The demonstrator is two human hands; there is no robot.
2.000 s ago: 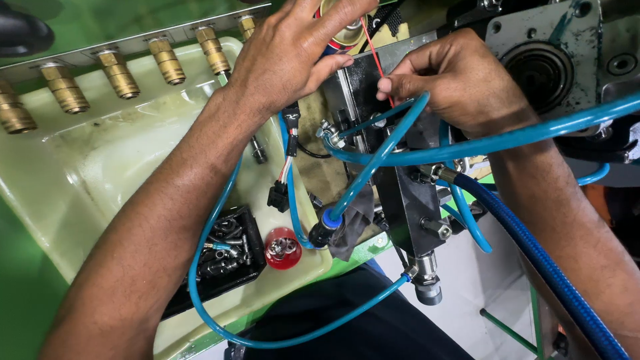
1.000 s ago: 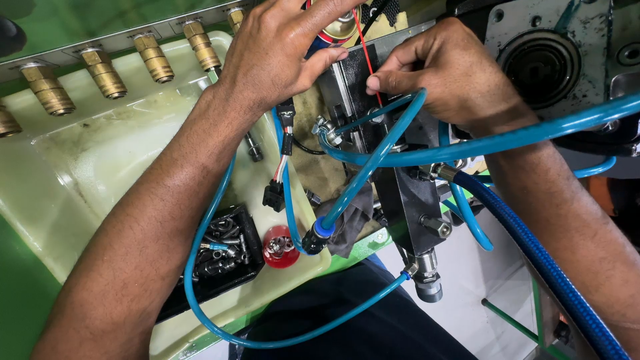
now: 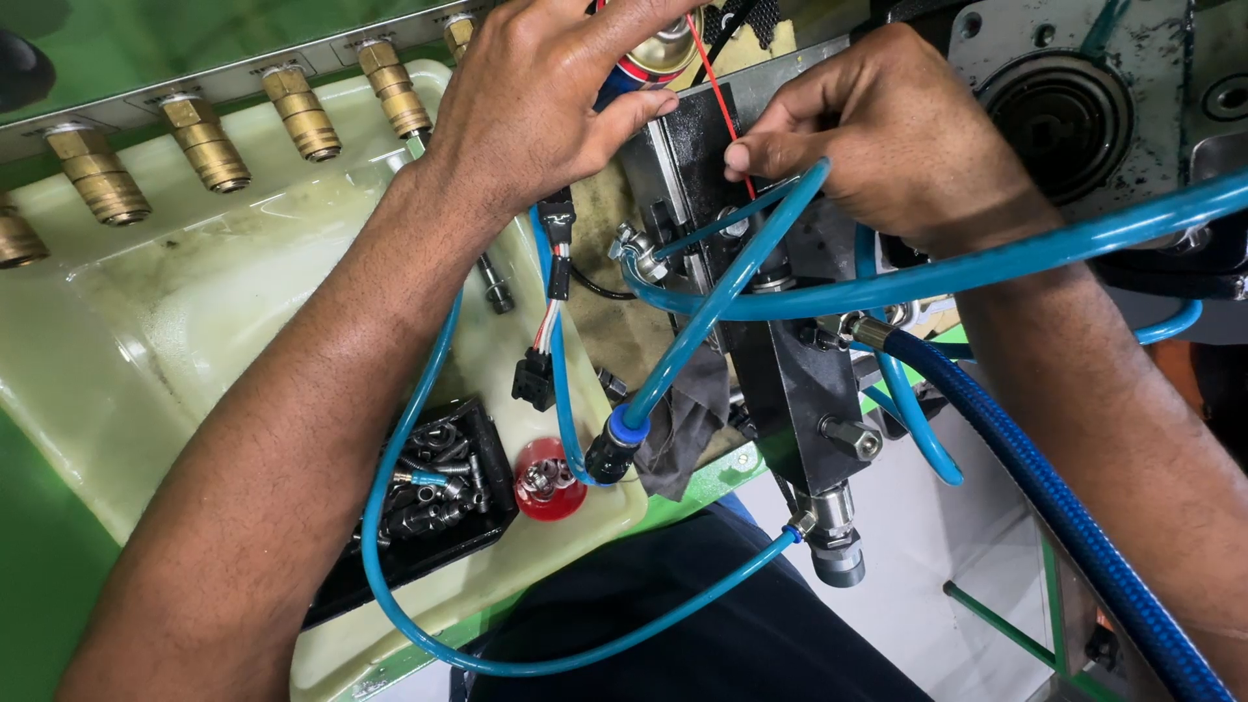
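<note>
At the top middle, my left hand [image 3: 546,97] is closed around an aerosol can [image 3: 663,54], whose upper end shows beyond my thumb. A thin red straw [image 3: 720,93] runs from the can down to a black metal block assembly [image 3: 795,390]. My right hand [image 3: 848,136] pinches that straw near its lower part between thumb and fingertips. The straw's tip meets the dark area beside a bolt and fitting on the block; exact contact is hidden. Blue pneumatic tubing [image 3: 721,292] loops under my right hand, and a braided blue hose [image 3: 1033,468] joins the block's side.
Brass quick couplers [image 3: 205,141] line a metal rail at upper left. A pale plastic tray [image 3: 195,292] holds a black bin of metal fittings [image 3: 439,487] and a red dish [image 3: 548,487]. A wired connector [image 3: 534,378] hangs near the tubing. Machinery [image 3: 1063,117] stands at upper right.
My right hand has moved slightly left and up along the red straw. My left hand keeps its hold on the can.
</note>
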